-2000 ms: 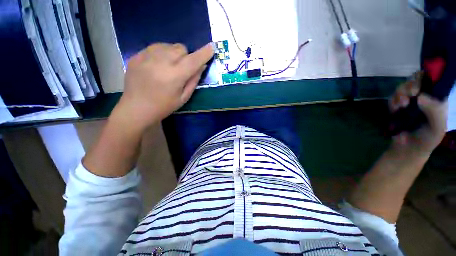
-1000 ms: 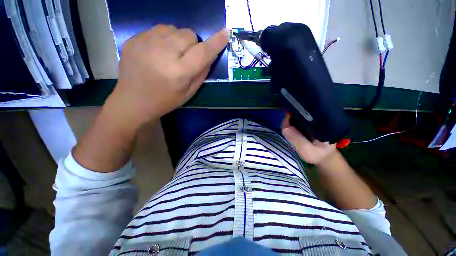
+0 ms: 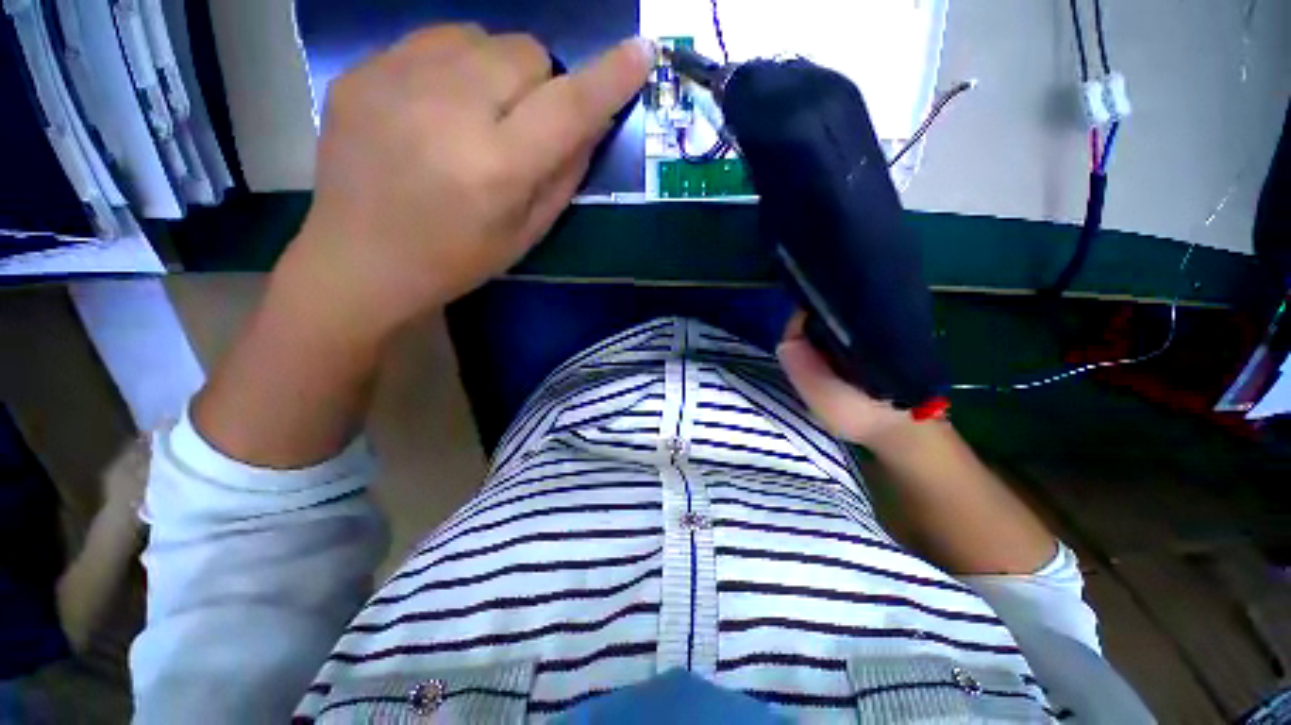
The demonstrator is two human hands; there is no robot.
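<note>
A flat unit lies at the bench's front edge, with a dark panel [image 3: 354,31] on its left half and a white right half [image 3: 885,50]. A small green circuit board [image 3: 704,177] sits near its lower edge, partly covered. My right hand [image 3: 850,397] holds the black soldering gun [image 3: 835,213] from below, its tip at the board parts by my left fingertips. My left hand [image 3: 453,170] rests over the dark panel, index finger stretched to the board; whether its fingertips hold a wire end cannot be told. Solder wire [image 3: 1076,378] trails from the gun's rear.
Stacked units [image 3: 142,121] stand at the left. A cord with white connectors [image 3: 1104,99] lies right of the unit and hangs toward the bench's green edge [image 3: 1019,255]. Another person's arm [image 3: 102,560] shows at the lower left.
My right hand has brought the soldering gun from the far right to the board. Over the last second both hands and the gun shift slightly upward in view. Another person's arm has appeared at lower left.
</note>
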